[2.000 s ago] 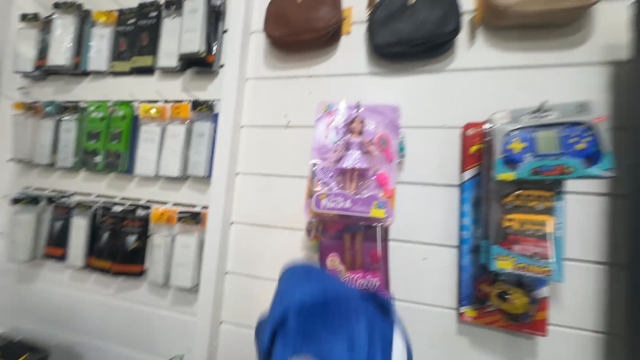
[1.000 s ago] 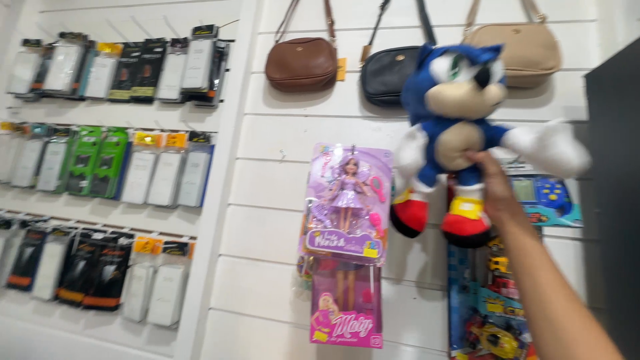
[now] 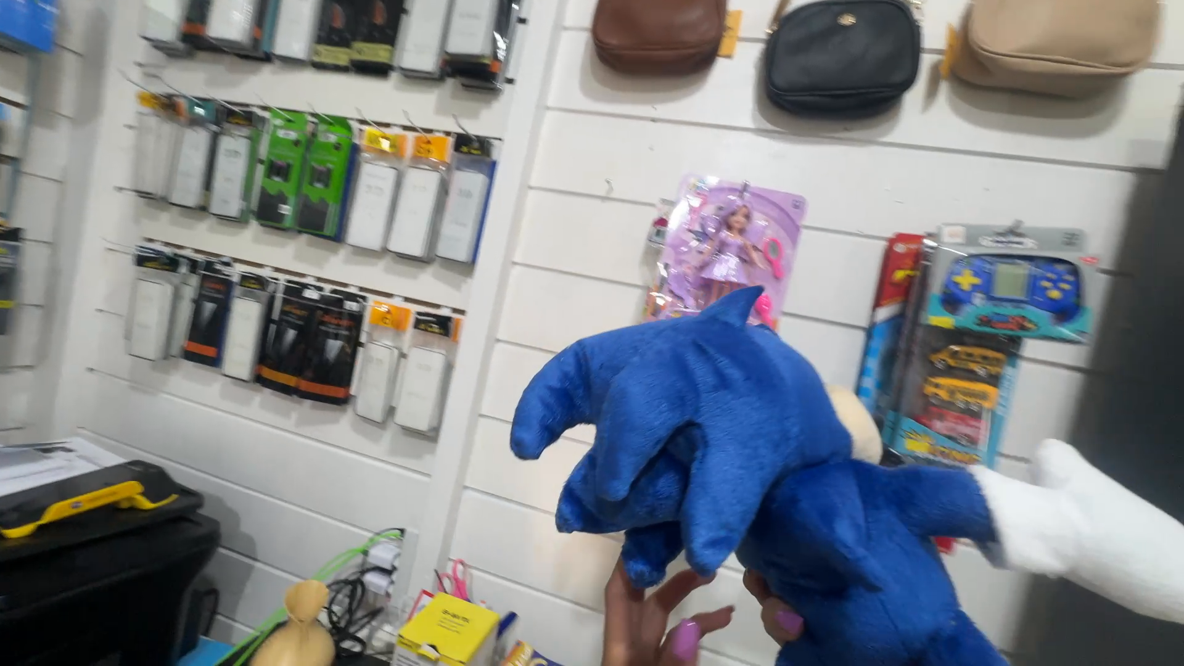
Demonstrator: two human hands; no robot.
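A blue plush hedgehog character (image 3: 703, 416) fills the centre and lower right, its back and drooping head spines facing me. One white-gloved plush arm extends to the right edge. My right hand (image 3: 775, 612) grips the toy's body from behind, with little more than fingertips and a pink nail showing. Under the head spines is my left hand (image 3: 661, 615), its fingers apart and close to the lowest spine; whether they touch it is unclear. The plush's face and feet are hidden, apart from a bit of beige muzzle.
A packaged doll (image 3: 731, 240), a handheld game pack (image 3: 1008, 282) and a black handbag (image 3: 844, 55) hang on the white slatted wall. Packaged accessories (image 3: 305, 171) fill hooks at left. Below are a black printer-like machine (image 3: 102, 555), a yellow box (image 3: 449, 629), cables and a wooden object (image 3: 298, 629).
One second ago the plush faced me upright in one hand; now its back is toward me and its head leans left. A second hand has come into view beneath the head.
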